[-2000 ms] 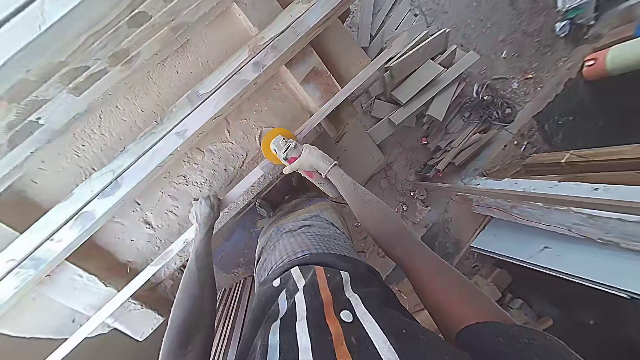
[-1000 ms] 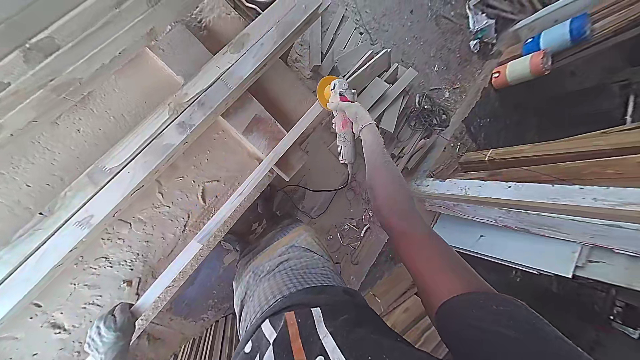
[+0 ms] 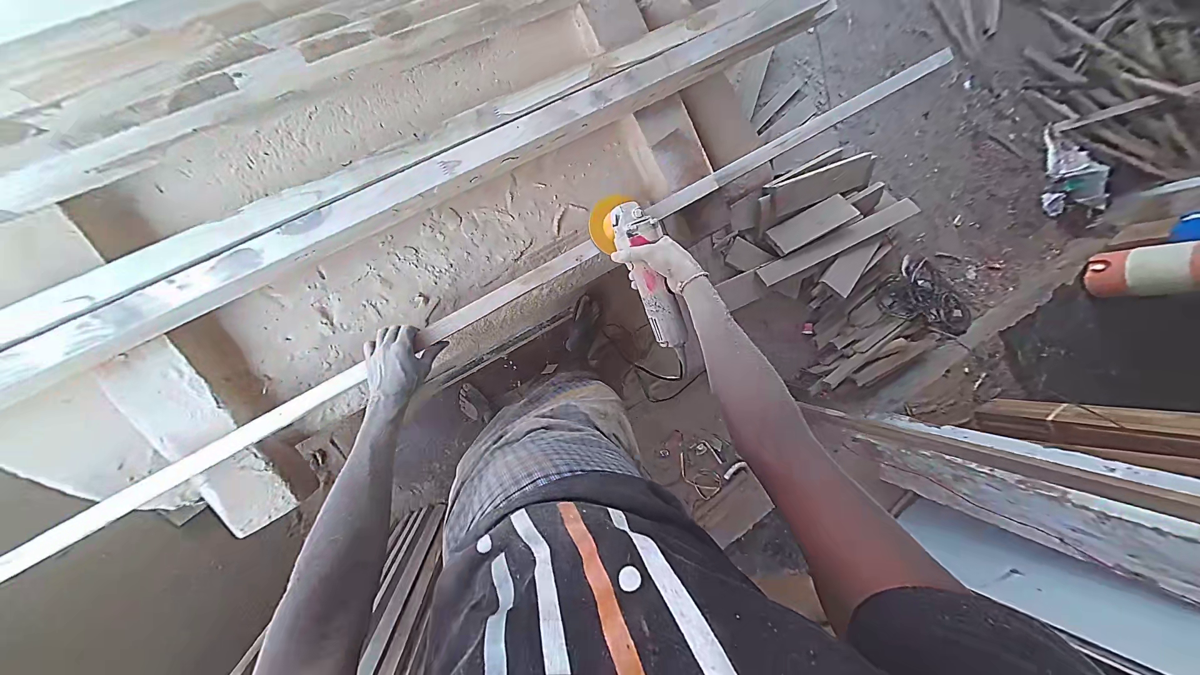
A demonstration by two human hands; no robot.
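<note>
My right hand (image 3: 659, 262), in a pale glove, grips the body of an angle grinder (image 3: 656, 300) with a yellow disc (image 3: 609, 225). The disc is at a long narrow wooden strip (image 3: 525, 292), which runs diagonally from lower left to upper right; whether it touches the wood I cannot tell. My left hand (image 3: 397, 364), dusty, is closed over the same strip, left of the grinder, with the thumb on the near side. A dark cord leaves the grinder's lower end and curves down toward the ground.
Thick dusty beams (image 3: 309, 225) lie beyond the strip, parallel to it. Offcuts of board (image 3: 825, 225) are heaped at the right, beside a tangled black cable (image 3: 926, 295). Long planks (image 3: 1078, 469) and an orange and cream cylinder (image 3: 1139, 272) are at the far right. My feet stand below the strip.
Since one second ago, the grinder has moved back along the strip toward the lower left, closer to my left hand. The view has shifted. Both hands have kept their hold.
</note>
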